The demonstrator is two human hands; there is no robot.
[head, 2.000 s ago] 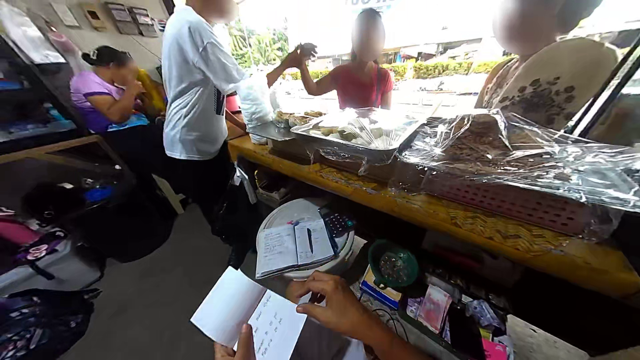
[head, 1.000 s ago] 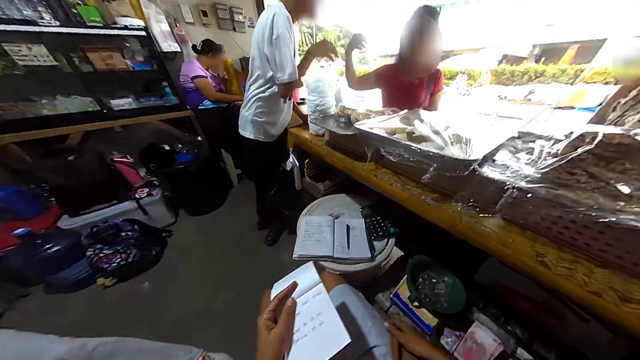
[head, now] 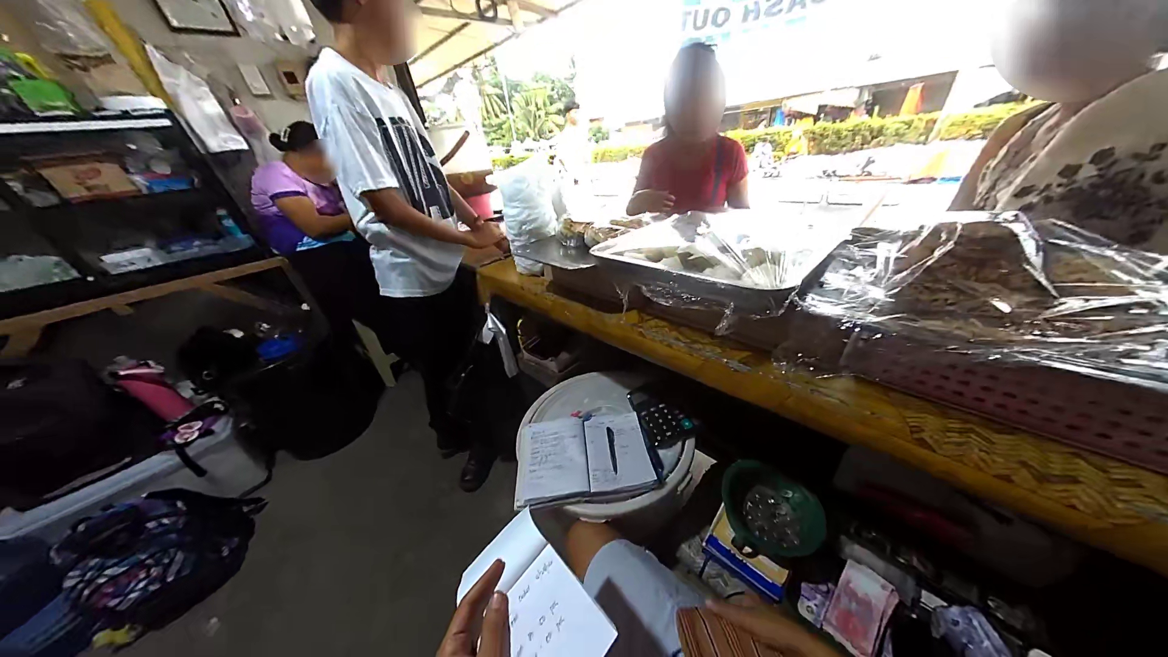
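In the head view my left hand (head: pixel 479 611) holds a small open notebook (head: pixel 561 602) with handwriting, its thumb and fingers at the left page edge. My right hand (head: pixel 776 630) is at the bottom edge, beside a brown striped item (head: pixel 721 634); whether it grips this is unclear. A pale garment (head: pixel 639 584) lies between my hands. Beyond them, a larger open notebook (head: pixel 557 461) with a pen (head: pixel 612 449) on it rests on a round white lid (head: pixel 584 397), next to a dark calculator (head: pixel 662 422).
A green basket (head: pixel 776 511) of coins and banknotes (head: pixel 858 602) are at lower right. The wooden counter (head: pixel 639 338) bears plastic-covered food trays (head: pixel 721 260). A person in a white shirt (head: pixel 383 173) stands by it; others are beyond it. A backpack (head: pixel 155 566) lies left.
My right hand has left the small notebook, where it was two seconds ago, and is now farther right. The raised hands of the person in white and the person in red have come down and apart.
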